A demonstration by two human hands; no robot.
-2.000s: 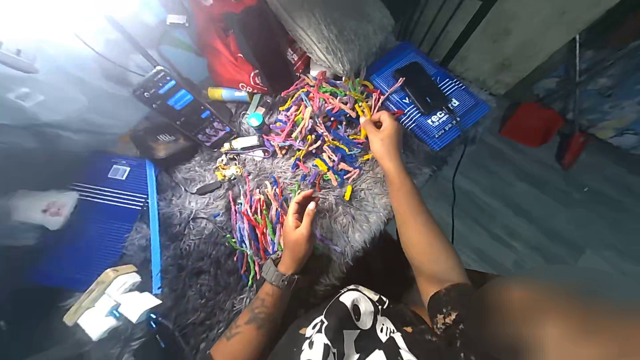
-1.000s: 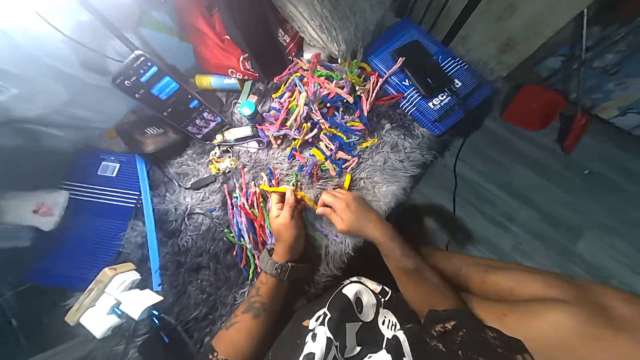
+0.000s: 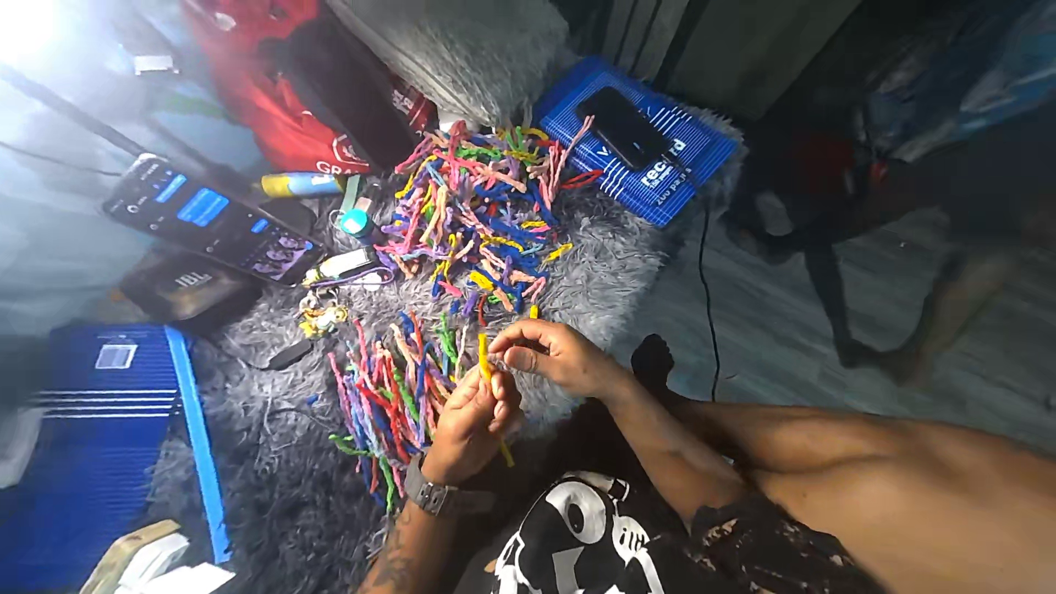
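Note:
My left hand (image 3: 477, 408), with a watch on its wrist, holds a yellow fuzzy strand (image 3: 484, 356) upright between thumb and fingers; its lower end shows below the hand. My right hand (image 3: 561, 356) is just right of the strand's top, fingers curled and thumb apart, with nothing plainly held. Beyond the hands a tangled heap of short multicoloured fuzzy strands (image 3: 470, 223) lies on a grey shaggy cover (image 3: 606, 264). Left of my left hand, longer strands (image 3: 392, 388) lie roughly side by side. A small yellow piece (image 3: 535, 312) lies just above my right hand.
A lit phone (image 3: 210, 216) leans at the left, above a black speaker (image 3: 190, 285). A blue record book (image 3: 685, 165) carries a dark phone (image 3: 624, 128). Nearby are a turquoise-capped container (image 3: 356, 223), keys (image 3: 322, 316) and a red bag (image 3: 272, 107). Another person's legs (image 3: 932, 313) show at the right.
My right hand first was at the heap, then came down to the yellow strand by my left hand. The strand, level a second ago, now stands upright in my left hand. A person has appeared at the right.

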